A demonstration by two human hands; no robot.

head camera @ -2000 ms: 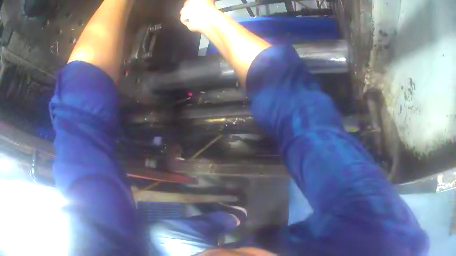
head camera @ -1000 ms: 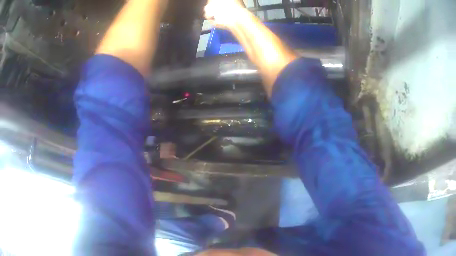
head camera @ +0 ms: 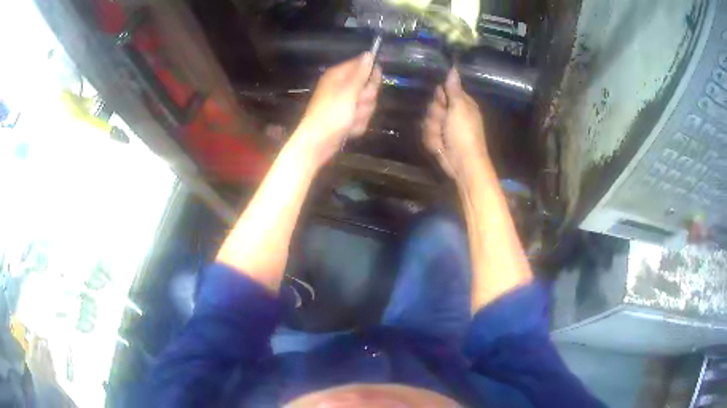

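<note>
My left hand [head camera: 343, 100] is closed on a thin shiny metal piece [head camera: 376, 49], which points up past the fingers. My right hand [head camera: 458, 119] is beside it, fingers curled round what looks like a thin dark object; blur hides its shape. The hands are apart, over the dark machine. Beyond them is a thick shiny horizontal cylinder [head camera: 498, 73]. A blurred yellow-green thing [head camera: 450, 24] shows above the right hand near the top edge; I cannot tell what it is.
The red panel [head camera: 219, 139] with its black handle [head camera: 155, 80] slants at the left. A glaring white table [head camera: 88, 215] lies beyond it. A grey keyed panel [head camera: 670, 175] and pale worn machine casing [head camera: 614, 88] stand at the right. My legs are below.
Both hands have come back from the top edge towards me, and the thin metal piece now shows. The view has shifted; the red panel and keyed panel have come into view.
</note>
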